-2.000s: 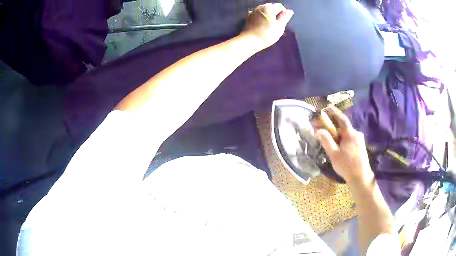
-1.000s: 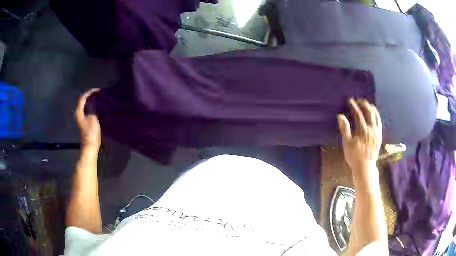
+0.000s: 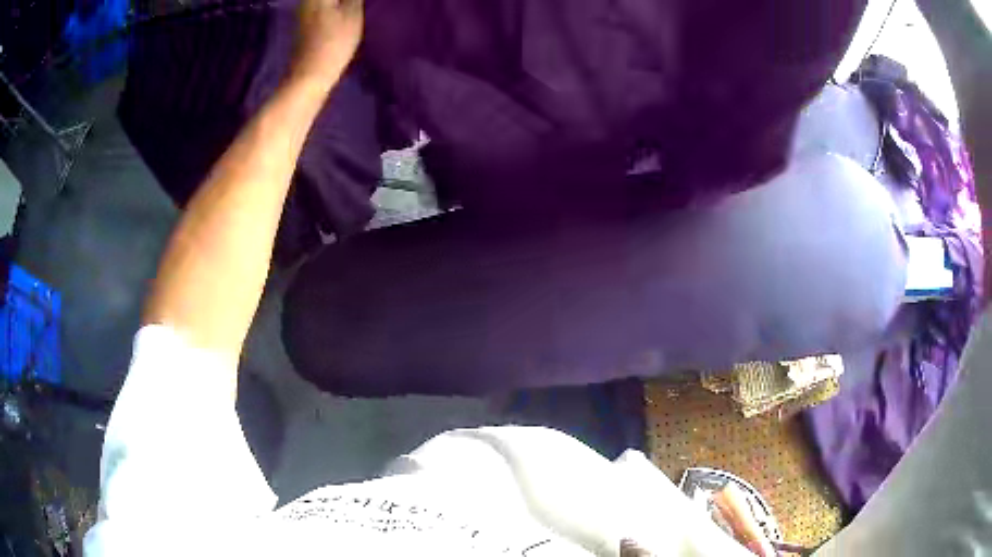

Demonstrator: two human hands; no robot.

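A dark purple garment (image 3: 609, 98) is spread and raised across the top of the view, over the far side of the padded board (image 3: 609, 294). My left hand (image 3: 330, 33) is at the garment's left edge at the top, closed on the cloth and partly cut off by the picture's edge. My right arm, blurred, runs up the right rim; my right hand is not in view. The steam iron (image 3: 734, 506) sits at the bottom right on the perforated iron rest (image 3: 696, 435), partly hidden by my shirt.
A beige cloth bundle (image 3: 778, 381) lies at the rest's top edge. Brighter purple cloth (image 3: 887, 419) hangs at the right, near a white item (image 3: 928, 267). More dark purple cloth (image 3: 196, 109) is at the upper left. A blue crate or bag (image 3: 33, 321) stands at far left.
The garment was laid along the board and is now lifted up and away, baring the board. My left hand has moved up and right; my right hand has left the view.
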